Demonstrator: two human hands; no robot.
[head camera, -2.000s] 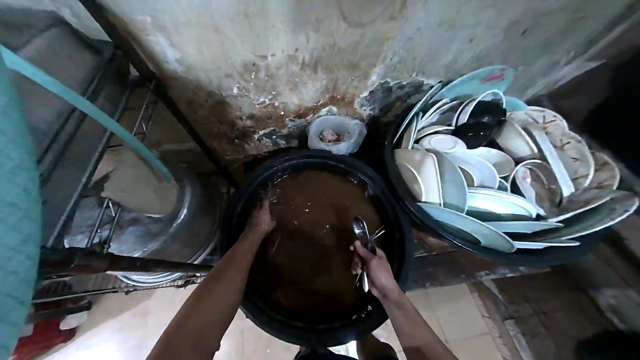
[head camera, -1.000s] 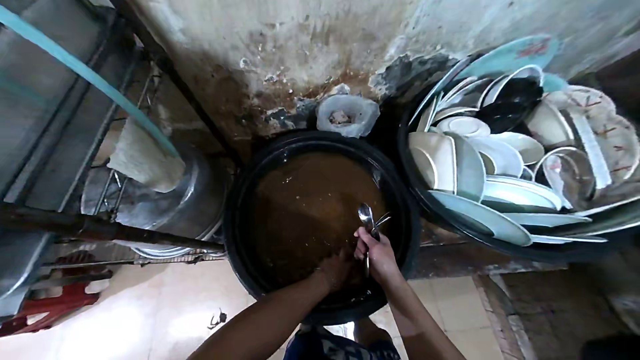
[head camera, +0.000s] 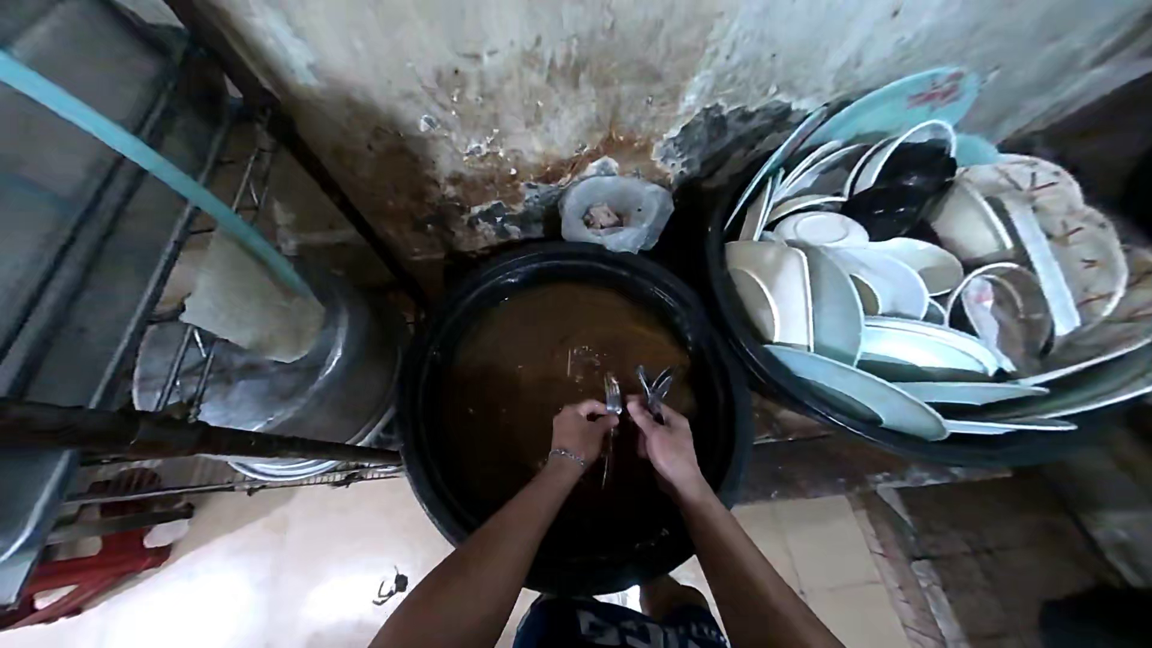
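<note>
Brown, murky water fills a round black plastic tub (head camera: 423, 360) in front of me. Over it, my left hand (head camera: 583, 432) pinches a metal fork (head camera: 613, 394) with its tines up. Close beside it on the right, my right hand (head camera: 664, 441) grips several pieces of metal cutlery (head camera: 655, 387), their ends fanned above the fingers; spoons seem to be among them, though the exact kinds are hard to tell. A bracelet circles my left wrist. What lies under the water is hidden.
A second black tub (head camera: 733, 337) at right is heaped with plates and bowls (head camera: 891, 396). Behind my tub, against the peeling wall, stands a bag-lined container (head camera: 616, 213). Left are a metal rack (head camera: 297, 450), a large metal pot (head camera: 360, 360) and a red plastic stool (head camera: 99, 567).
My left hand has come up from the water at the tub's lower middle and now holds a fork beside my right hand. The right hand still holds cutlery.
</note>
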